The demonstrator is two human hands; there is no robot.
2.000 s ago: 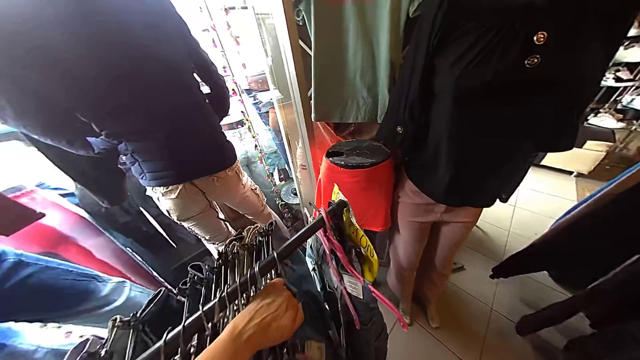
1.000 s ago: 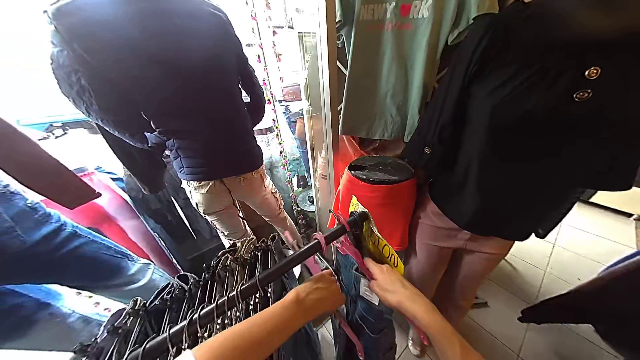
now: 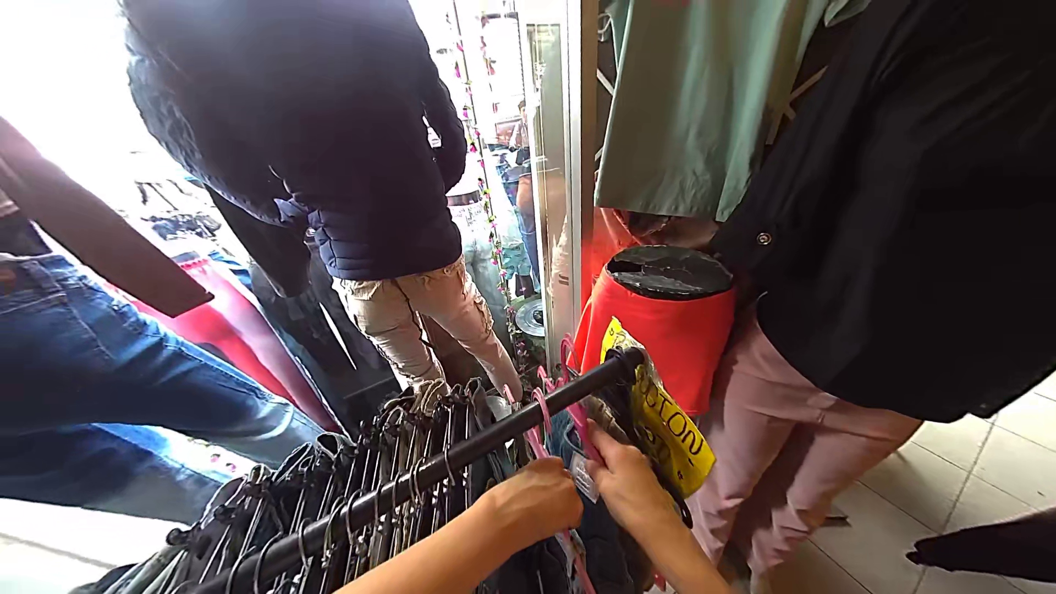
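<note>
A black metal clothes rail (image 3: 487, 437) runs from the lower left to the centre, packed with dark hangers (image 3: 363, 487) that carry garments. Near its far end hang several pink hangers (image 3: 575, 406). My left hand (image 3: 536, 495) is closed around a pink hanger just below the rail. To its right, my right hand (image 3: 629, 477) grips another pink hanger beside a white tag (image 3: 583, 476). Dark blue denim (image 3: 602, 528) hangs beneath both hands. A yellow sign with writing (image 3: 672, 429) hangs at the rail's end.
Behind the rail is a mannequin torso in a red skirt (image 3: 660, 330). A figure in a black top (image 3: 899, 223) and pink trousers (image 3: 767, 429) stands right. Another in a dark jacket (image 3: 330, 124) stands near the glass. Jeans (image 3: 140, 355) are at left, tiled floor (image 3: 932, 495) at right.
Two seconds ago only my left hand showed, on the rail's hangers. My right hand has since come in, and both hands are among the pink hangers at the rail's end.
</note>
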